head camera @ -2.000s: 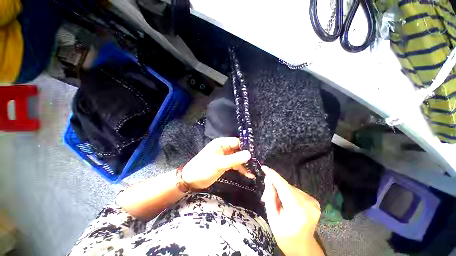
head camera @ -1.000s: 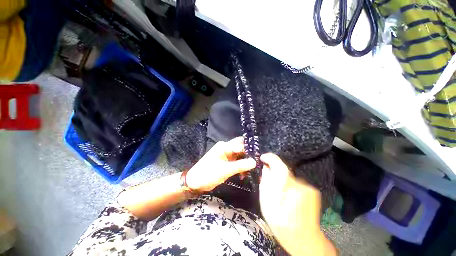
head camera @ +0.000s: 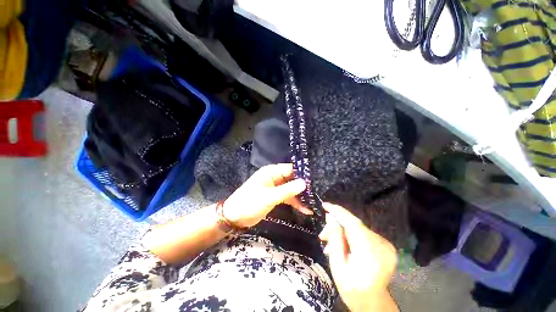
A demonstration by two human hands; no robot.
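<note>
The dark grey flecked jacket (head camera: 353, 134) lies bunched on the lap. Its braid trim (head camera: 295, 116), black with white and purplish flecks, runs from near the table edge down to my hands. My left hand (head camera: 259, 196) pinches the trimmed edge between thumb and fingers. My right hand (head camera: 359, 253) is just right of and below it, with its fingertips closed at the same edge. A needle or thread is too small to make out. Smooth dark grey lining (head camera: 268, 141) shows left of the trim.
A white table (head camera: 420, 91) crosses the upper right, with black-handled scissors (head camera: 442, 36) and a yellow-green striped garment (head camera: 524, 55) on it. A blue basket (head camera: 155, 204) of black garments stands left. A red stool (head camera: 21, 128) is far left, a purple one (head camera: 518, 256) lower right. Yellow clothing (head camera: 11, 55) shows upper left.
My right hand swung up beside my left thumb and is now lower and further right at the edge. My left hand shifted slightly. The jacket stays on the lap.
</note>
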